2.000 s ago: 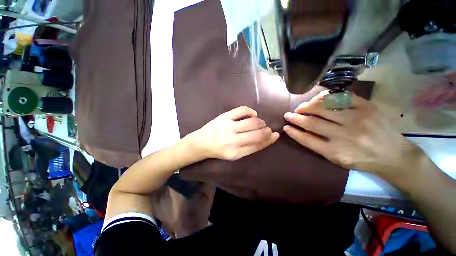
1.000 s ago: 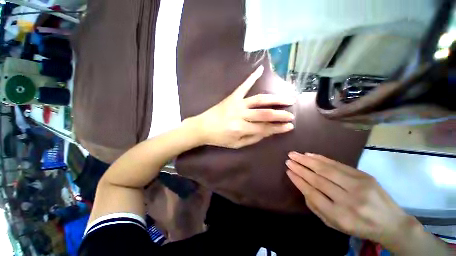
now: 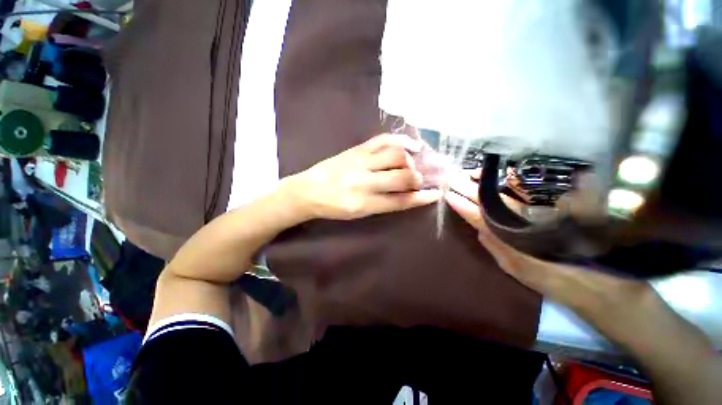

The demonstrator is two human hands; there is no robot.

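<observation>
A brown garment panel (image 3: 467, 269) lies flat on the white table under both hands. My left hand (image 3: 364, 182) rests on it with curled fingers, its fingertips near the bright spot; whether it pinches the cloth is unclear. My right hand (image 3: 483, 213) is partly hidden behind the dark part of the sewing machine, fingertips close to my left fingertips. The white machine cover (image 3: 491, 71) hangs above, with pale threads (image 3: 441, 213) dangling over the fingertips. The needle cannot be made out in the glare.
A stack of brown cut panels (image 3: 162, 119) lies on the left. A green-ended thread cone (image 3: 21, 132) and dark spools (image 3: 75, 144) are at the far left. A blue bag (image 3: 111, 365) is at the lower left. A red-rimmed basket (image 3: 606, 384) is below the table at right.
My right hand has moved up and inward from the lower right of the panel to beside my left fingertips. My left fingers have drawn in. The machine cover fills more of the view.
</observation>
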